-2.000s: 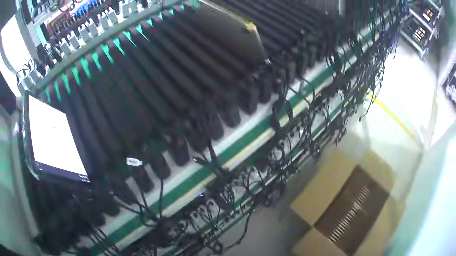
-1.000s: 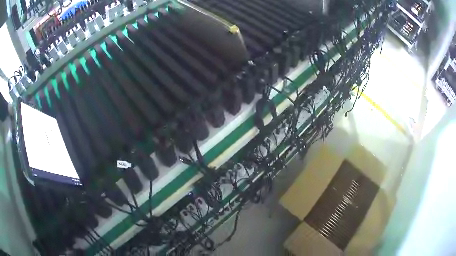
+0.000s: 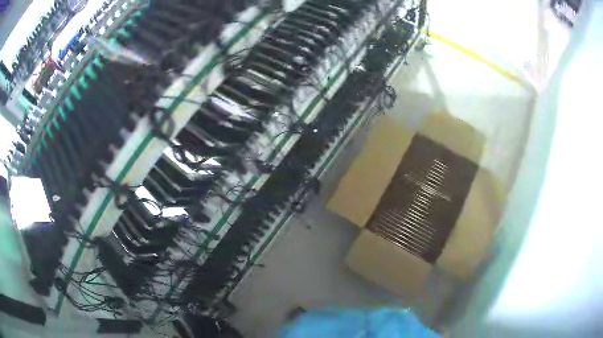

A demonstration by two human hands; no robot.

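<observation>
No hand shows in the picture. Nearest in front of me, an open tan carton (image 3: pixel 464 131) sits on the floor at the right, its flaps folded out. Brown cardboard dividers (image 3: pixel 456 173) fill it, with a row of pale edges (image 3: pixel 433 191) between them, likely tablets in slots. The blue smock (image 3: pixel 357 323) shows at the bottom edge. At the left, the rack (image 3: pixel 139 148) has black slots and hanging cables. A lit tablet (image 3: pixel 30 201) with a white screen stands at its near end.
Lower rack tiers hold several dark tablets (image 3: pixel 228 105) with bright reflections. Cables (image 3: pixel 301 198) hang along the rack's aisle edge. A yellow line (image 3: pixel 473 53) crosses the pale floor beyond the carton. A bright pale surface (image 3: pixel 562 198) fills the right side.
The view has tilted down and turned toward the floor. The carton appears higher and more fully, the lower rack tiers have come into view, and the blue smock now shows at the bottom.
</observation>
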